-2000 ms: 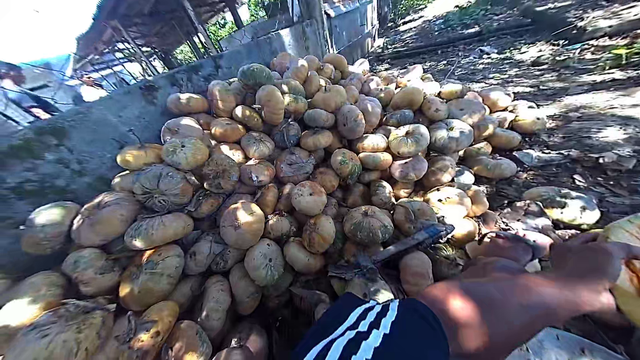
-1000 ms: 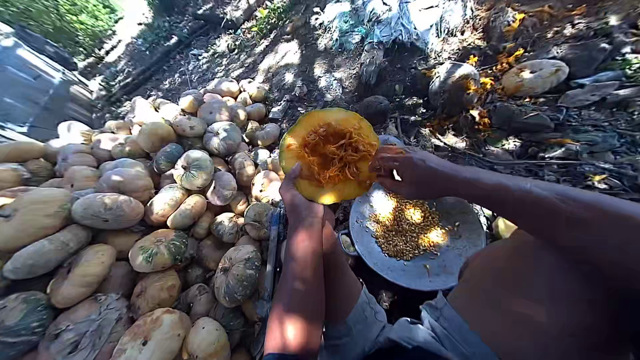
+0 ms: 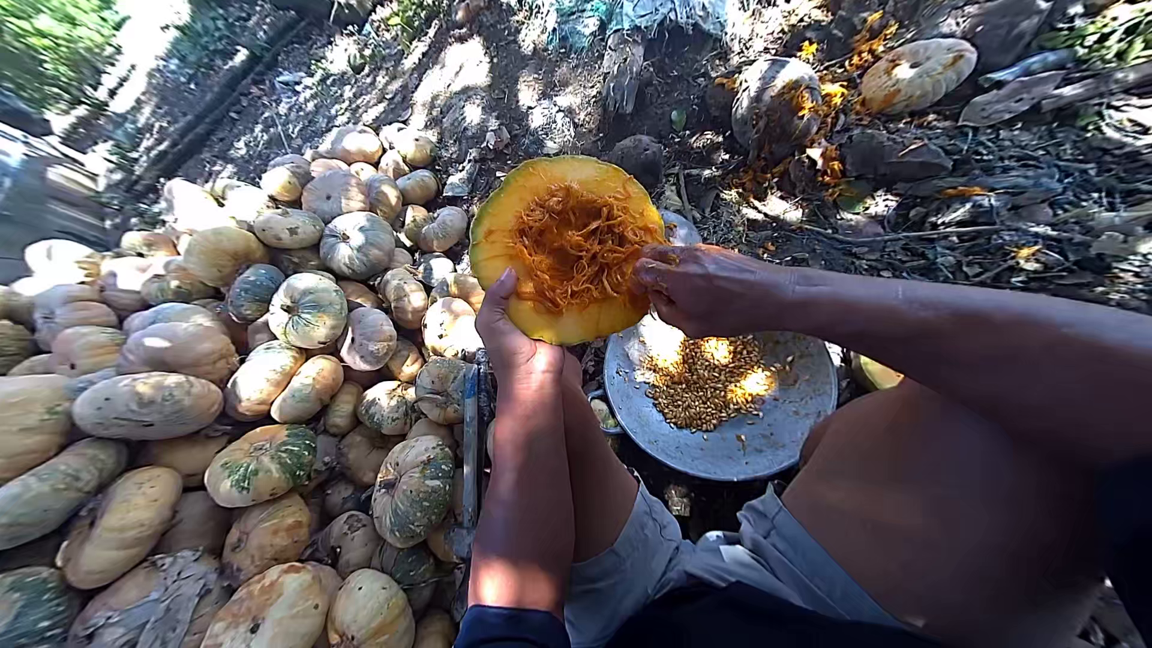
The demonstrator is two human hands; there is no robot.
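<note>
My left hand (image 3: 515,328) grips the lower left rim of a halved pumpkin (image 3: 504,225), whose cut face and stringy orange pulp (image 3: 576,243) are turned toward me. At the right edge of that face, my right hand (image 3: 697,290) is curled with its fingertips at the pulp; whether it pinches any strands is hidden. Below both hands stands a round metal pan (image 3: 720,457) with a heap of pumpkin seeds (image 3: 706,391) in it.
A large pile of whole pumpkins (image 3: 308,310) fills the left side. A long metal tool (image 3: 470,441) lies beside my left forearm. Upper right on the littered ground are a pale pumpkin (image 3: 918,76), a darker one (image 3: 776,106) and scraps of orange pulp (image 3: 830,162).
The view has swung from the pile to the pan. One second ago both hands were also at the halved pumpkin; my right hand now sits slightly lower on its right side.
</note>
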